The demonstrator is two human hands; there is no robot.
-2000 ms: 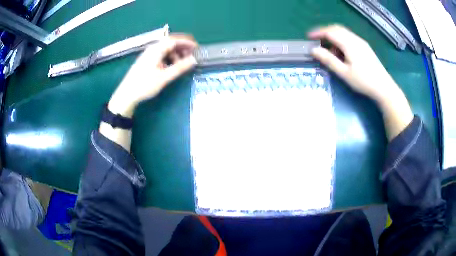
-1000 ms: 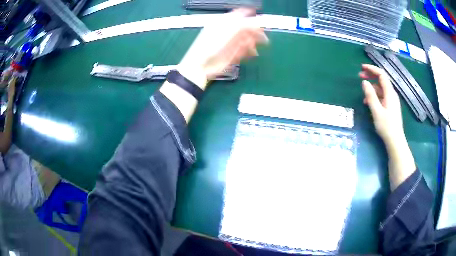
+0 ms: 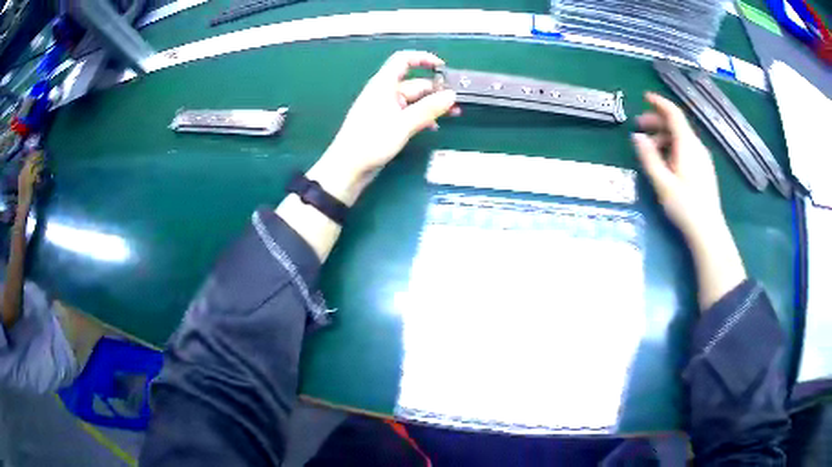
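Observation:
My left hand (image 3: 397, 114) pinches the left end of a grey metal bar (image 3: 538, 94) with a row of small holes. The bar is above the clear tray, tilted slightly down to the right. My right hand (image 3: 670, 155) is just right of the bar's far end, fingers apart, not touching it. A second, bright whitish bar (image 3: 529, 177) lies along the far edge of the clear blister tray (image 3: 520, 310), whose centre glares white. Another short metal bar (image 3: 228, 120) lies alone at the left.
Two dark bars (image 3: 725, 128) lie slanted at the right. A stack of thin silver strips (image 3: 639, 32) is at the far right. White paper (image 3: 803, 128) lies at the right edge. A white strip (image 3: 365, 29) crosses the far side. Another person's arm (image 3: 18, 237) shows at the left edge.
A bar now lies by the tray's far edge where my hands held it two seconds ago. My left hand has gone to the left-side bars and now holds one, brought rightward; one bar remains there.

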